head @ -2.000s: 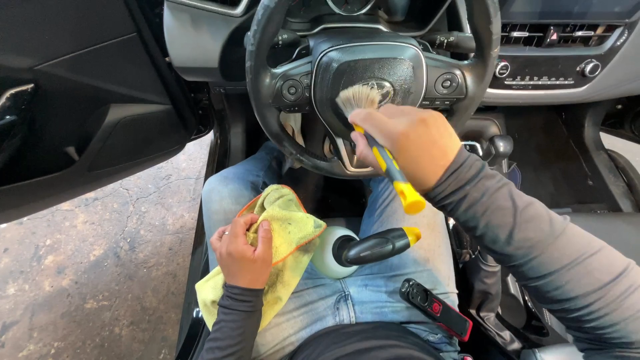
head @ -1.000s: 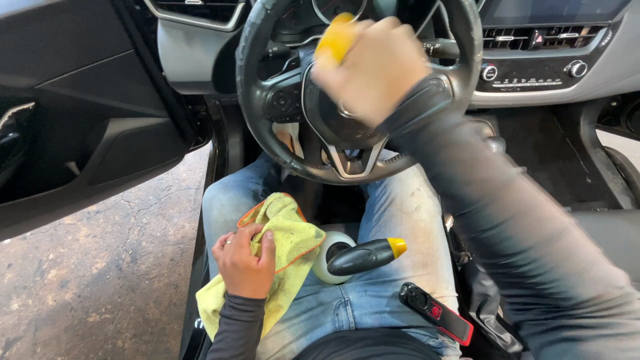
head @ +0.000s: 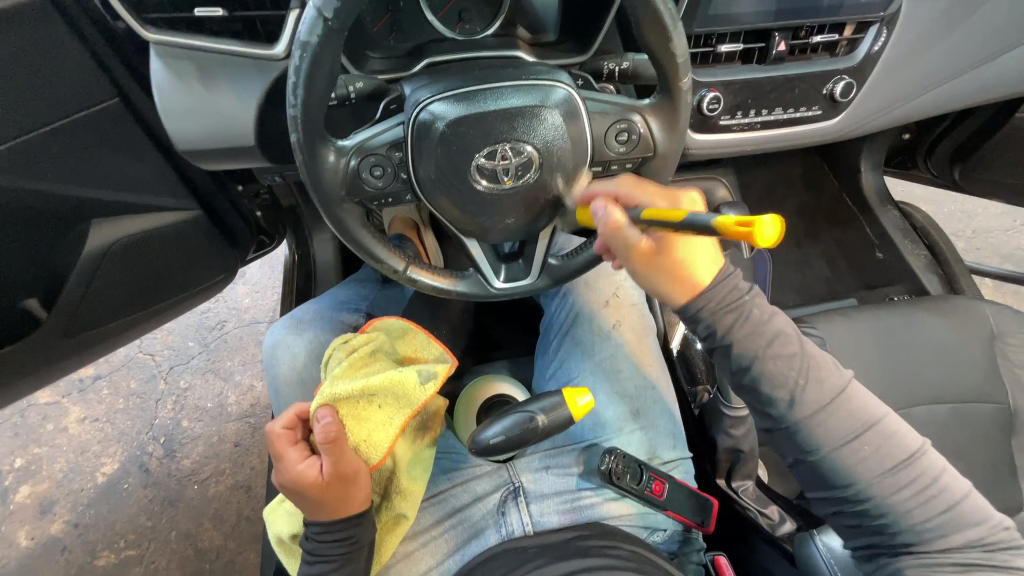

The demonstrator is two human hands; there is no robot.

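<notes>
My right hand [head: 648,232] grips a yellow-and-black detailing brush [head: 680,222]; its pale bristles, blurred, are at the lower right edge of the steering wheel's center pad [head: 456,192]. The brush handle points right. My left hand [head: 320,460] pinches a yellow microfiber cloth [head: 384,384] with orange edging, which hangs over my left thigh and bears dark smudges. Between my thighs stands a pale bottle [head: 486,398] with a black and yellow spray head [head: 532,422]. A black and red handheld device [head: 658,488] lies on my right thigh.
The steering wheel rim [head: 300,104] arches above my knees. An open car door [head: 104,200] is at the left, beyond the seat's edge. At the right are the center console, the climate control panel [head: 776,100] and the passenger seat [head: 928,376]. Stalks stick out behind the wheel.
My right hand has come down from the upper part of the wheel to the lower right of its center pad, still with the brush. My left hand has lifted and turned part of the cloth.
</notes>
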